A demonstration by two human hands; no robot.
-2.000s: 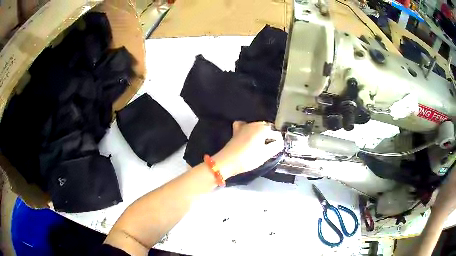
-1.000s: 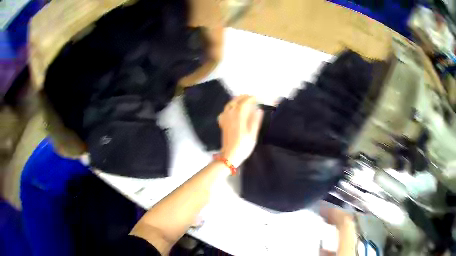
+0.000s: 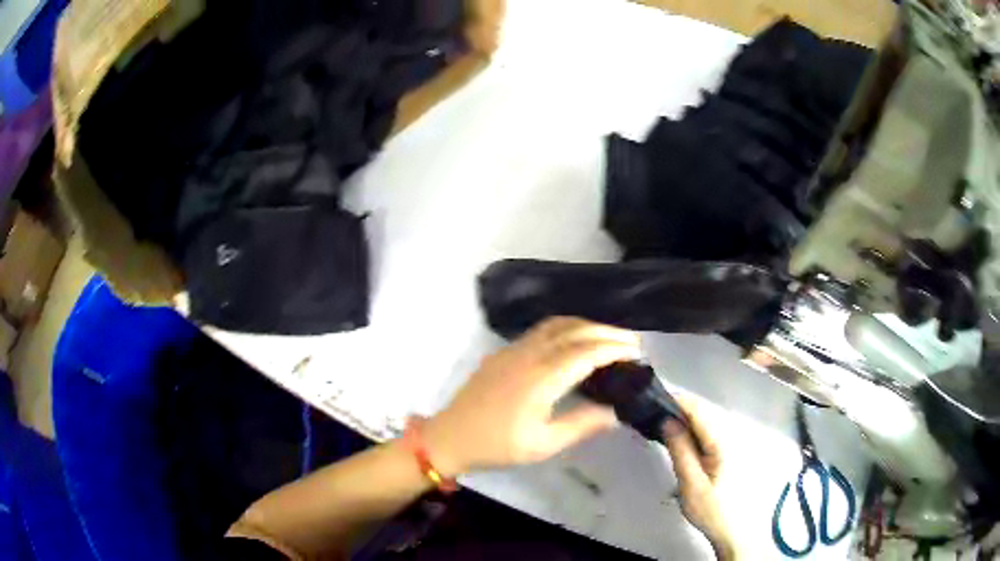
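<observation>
My left hand (image 3: 548,395), with an orange-red bracelet, has its fingers around the left end of a black fabric workpiece (image 3: 631,395). My right hand (image 3: 696,466) grips the other end of this folded piece. Another black folded panel (image 3: 625,294) lies just behind my hands and runs to the presser foot area (image 3: 806,301) of the sewing machine. A batch of overlapping black sewn pieces (image 3: 724,153) with a jagged edge lies behind it, against the machine head (image 3: 910,142).
A cardboard box (image 3: 82,208) at left is full of black pieces; one panel with a pale logo (image 3: 280,274) hangs over its edge. Blue-handled scissors (image 3: 814,499) lie on the white table (image 3: 515,164) beside the machine arm. Blue material (image 3: 99,384) is below left.
The view has swung left. The single black panel beside the box is gone from its place. My left hand has moved from there towards my right hand, and both now hold a folded piece near the table's front.
</observation>
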